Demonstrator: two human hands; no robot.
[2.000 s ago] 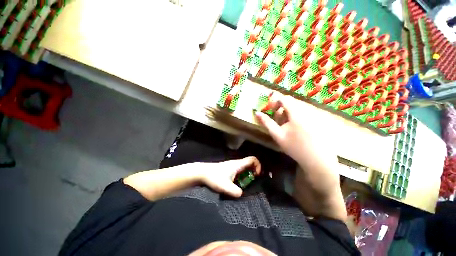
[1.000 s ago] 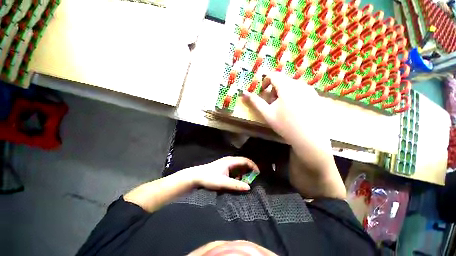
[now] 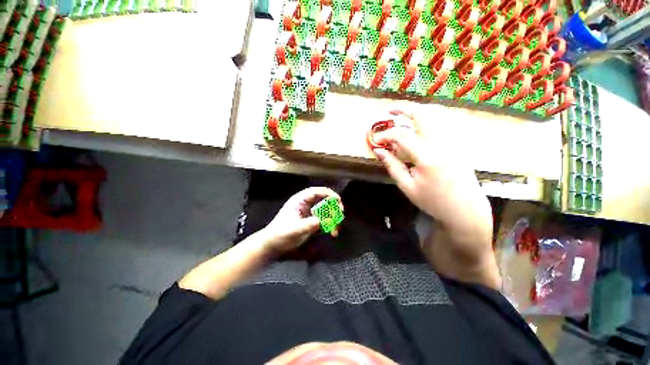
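My left hand (image 3: 296,221) holds a green perforated unit (image 3: 328,214) over my lap, its dotted face showing. My right hand (image 3: 417,160) is over the front of the tan board (image 3: 492,135), its fingers on a red loop (image 3: 380,135). Whether a green part is under that loop cannot be seen. Finished units with red loops (image 3: 442,57) stand in dense rows on the board behind my right hand. One finished unit (image 3: 280,122) stands at the front left end of the rows.
Units without loops (image 3: 585,146) lie in a strip at right. A bare-faced tan sheet (image 3: 142,82) lies at left, with stacked layers (image 3: 25,71) beyond. A blue pot (image 3: 583,32) is at upper right, a bag of red loops (image 3: 559,274) low right, a red stool (image 3: 60,198) on the floor at left.
My right hand has moved from the left end of the rows rightward to the red loop. My left hand has lifted and turned its unit. The view has shifted.
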